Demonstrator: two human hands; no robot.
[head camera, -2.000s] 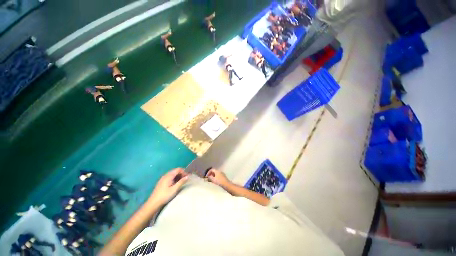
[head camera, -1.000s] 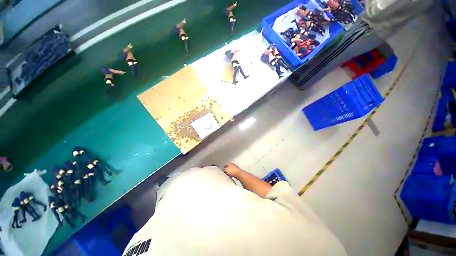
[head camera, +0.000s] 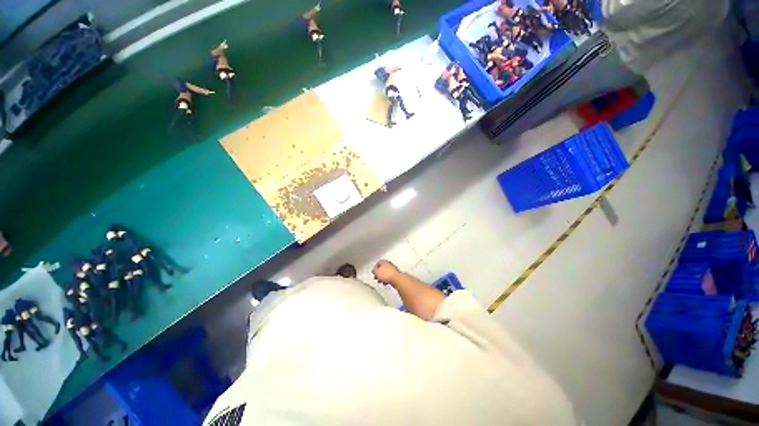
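My right hand (head camera: 385, 271) is small, below the bench edge, with its fingers curled; whether it holds anything cannot be told. My left hand is out of the picture. Nearest in front lies a tan cardboard sheet (head camera: 277, 137) with brown spots, bearing a white pad (head camera: 337, 195). Dark leg parts (head camera: 112, 274) are heaped on the teal bench at left, and a few more lie on a crumpled white sheet (head camera: 42, 362). Two assembled figures, one (head camera: 394, 96) beside a small tan card, lie on the white work sheet (head camera: 354, 87).
Several upper-body parts (head camera: 223, 62) lie spaced on the green belt (head camera: 158, 141). A dark parts tray (head camera: 58, 71) is beyond it. A blue crate of figures (head camera: 491, 83) adjoins the bench. Blue crates (head camera: 566, 166) stand on the floor. Another person's pale sleeve (head camera: 662, 33) shows top right.
My left hand and forearm, seen two seconds ago, have left the picture. My right hand has moved away from my body's front. The belt parts have shifted rightward relative to the cardboard. The view has turned.
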